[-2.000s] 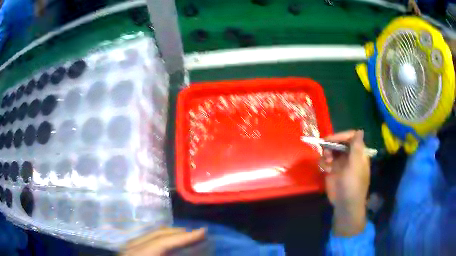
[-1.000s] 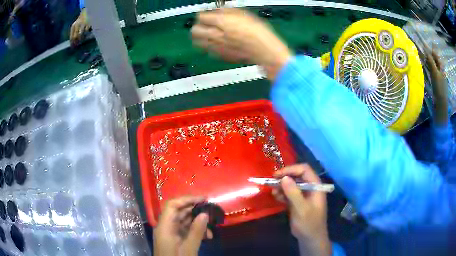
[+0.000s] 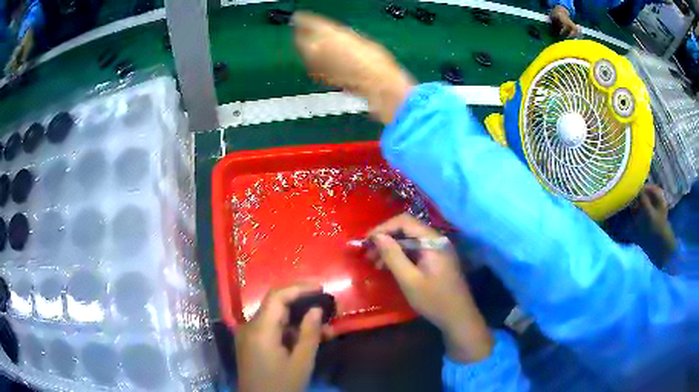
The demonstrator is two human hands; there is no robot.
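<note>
My left hand (image 3: 272, 337) holds a round black part (image 3: 313, 308) between thumb and fingers, over the front left rim of the red tray (image 3: 222, 253). My right hand (image 3: 421, 268) holds a slim pen-shaped tool (image 3: 414, 243), its thin tip pointing left over the tray. Tiny silvery metal parts (image 3: 326, 218) lie scattered in the tray, denser along the back. Whether a metal part is on the tip is too small to tell.
Another person's blurred hand (image 3: 345, 61) and blue sleeve (image 3: 490, 207) reach across the tray's right side. Clear blister trays (image 3: 84, 230) stand at left, a grey post (image 3: 191, 65) behind. A yellow fan (image 3: 640, 145) stands right. Black parts lie on the green conveyor (image 3: 253, 69) beyond the white rail (image 3: 299, 106).
Since two seconds ago, my left hand has come to the tray with a black part. Another person's arm has reached in. In the last second, my right hand and tool have moved left and up.
</note>
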